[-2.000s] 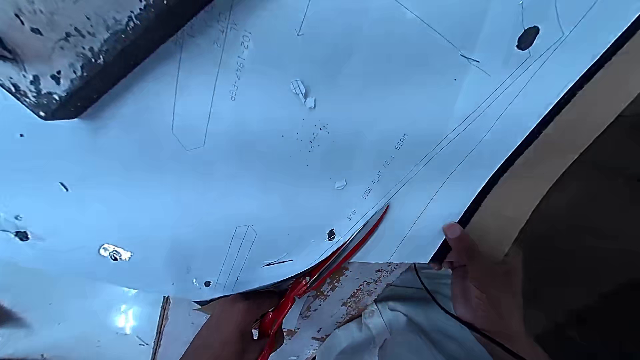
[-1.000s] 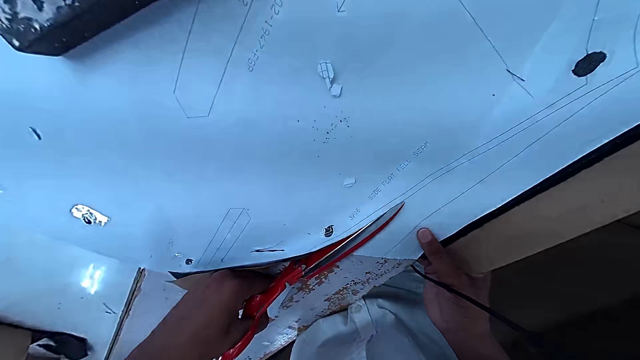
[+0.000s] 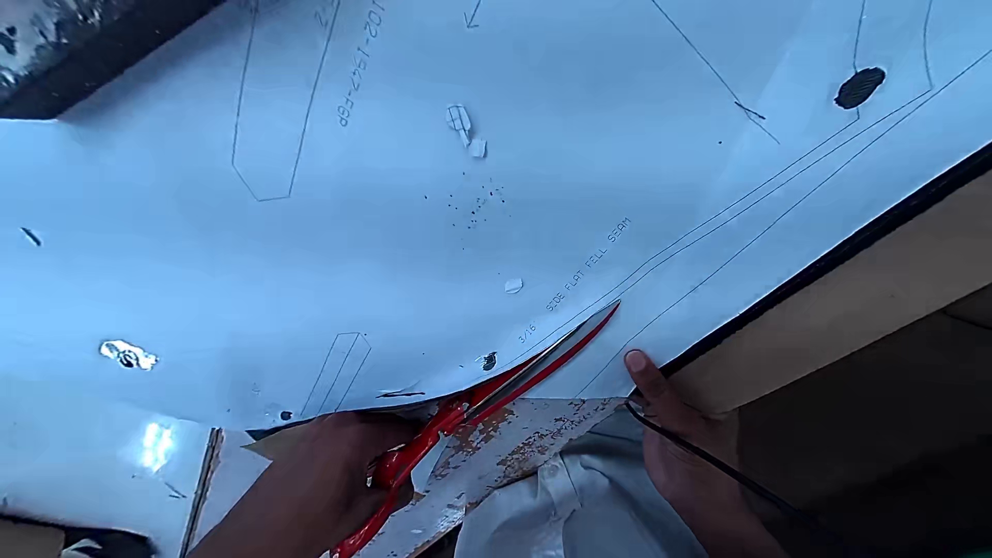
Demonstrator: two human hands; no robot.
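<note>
My left hand [image 3: 333, 457] is closed around the red handles of large scissors [image 3: 542, 364], at the lower middle. Their blades point up and right at the curved edge of a white paper pattern sheet [image 3: 387, 256], just below a printed seam line. One blade lies over the sheet; how far the other reaches beneath is hidden. Dark material [image 3: 837, 256] shows under the paper along its right edge. My right hand [image 3: 686, 442] has its thumb on that edge, right of the blade tips; its fingers are mostly hidden. A thin dark cord [image 3: 721, 465] passes over this hand.
A dark block with worn paint [image 3: 93, 54] rests on the paper at the upper left. A chipped painted board [image 3: 511, 457] lies below the scissors, near my light clothing [image 3: 573, 504]. Brown board [image 3: 868, 287] runs beside the right edge. Holes and small paper scraps mark the sheet.
The scissors have moved a little up and right along the printed line. My right hand has come closer to the blade tips. The view has shifted somewhat.
</note>
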